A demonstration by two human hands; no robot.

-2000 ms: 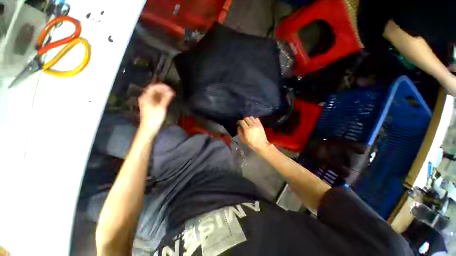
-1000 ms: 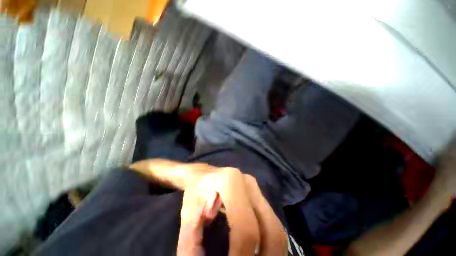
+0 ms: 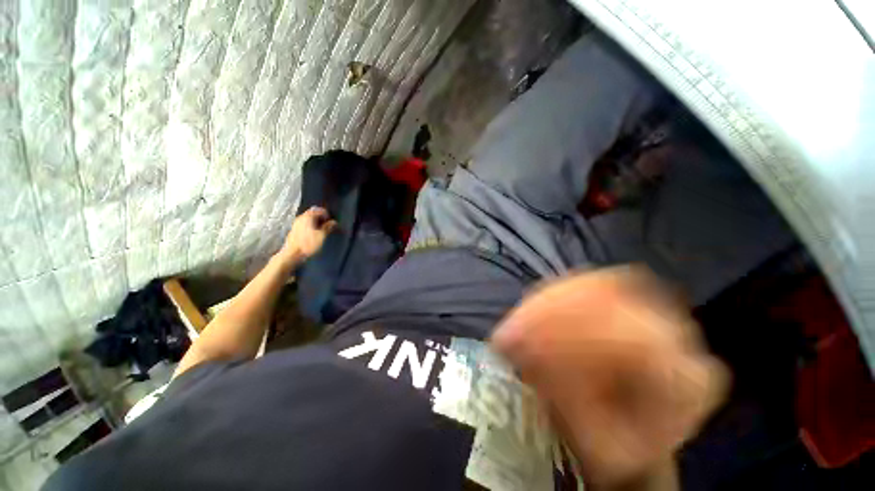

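Note:
A heap of black and dark blue pieces (image 3: 355, 235) lies low at my left side, beside the pale quilted cover. My left hand (image 3: 312, 233) is at the near-left edge of this heap with its fingers curled. Whether it grips a piece cannot be told. My right hand (image 3: 614, 374) is large and strongly blurred, raised close to the camera in front of my shirt. Its fingers cannot be made out, and nothing is clearly seen in it.
The pale quilted cover (image 3: 192, 125) rises along the left. The white table edge (image 3: 739, 125) curves along the upper right, above my grey-trousered legs. A red plastic object (image 3: 839, 403) is at lower right. A dark bundle (image 3: 139, 331) and a wooden strip (image 3: 185, 307) are at far left.
The view has swung from the scissors and baskets to the quilted side. My left hand has moved from near the camera out to the dark heap. My right hand has come up into the view.

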